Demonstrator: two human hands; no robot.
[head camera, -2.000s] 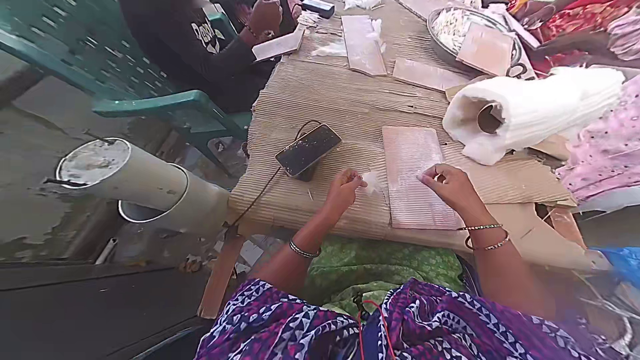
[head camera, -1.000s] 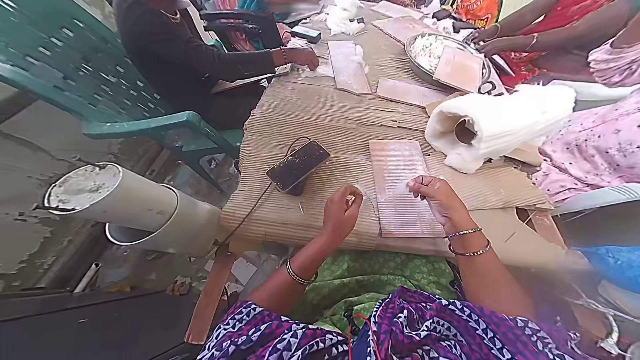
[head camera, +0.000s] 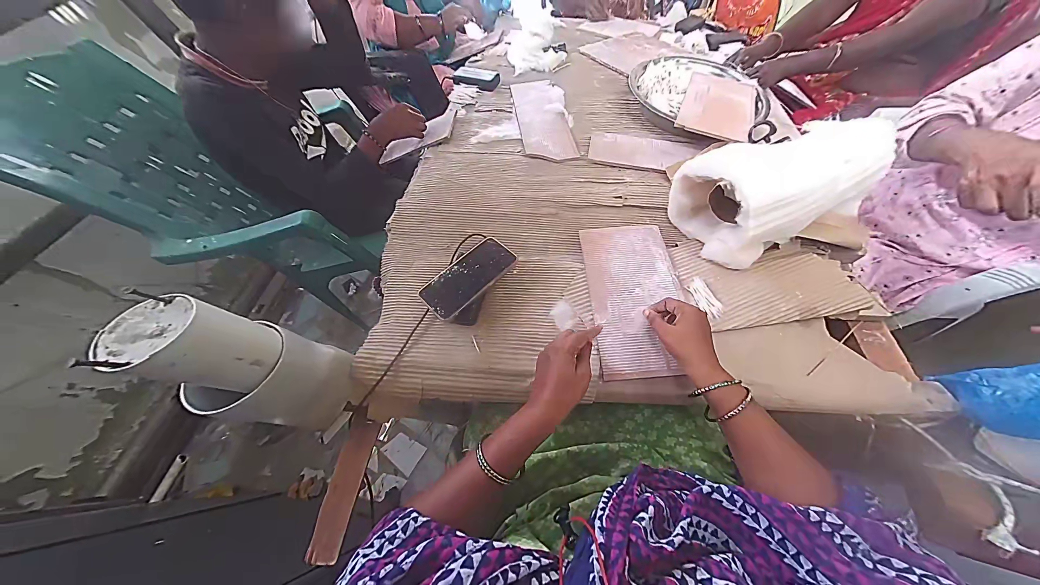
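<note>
A ribbed, pinkish board (head camera: 630, 280) dusted with white lies on the corrugated cardboard in front of me. My left hand (head camera: 563, 370) is at the board's left edge, thumb and forefinger close together; whether they pinch a fine strand is too small to tell. Over the right part of the board is my right hand (head camera: 682, 333), its fingertips pinched near the surface, with no clear sight of what is between them. A tuft of cotton (head camera: 564, 315) rests just left of the board. Thin white wicks (head camera: 704, 298) lie in a small bunch beside its right edge.
A cotton roll (head camera: 788, 183) lies at the right, near a metal bowl (head camera: 764, 106) of white pieces. A phone (head camera: 468, 278) with a cable rests at the left. More boards (head camera: 544, 122) lie farther back. People sit around the table; a green plastic chair (head camera: 244, 236) stands left.
My left hand has moved to the board's left edge, from a spot clear of it one second ago. The person at the left now holds a board, and a hand shows at the far right.
</note>
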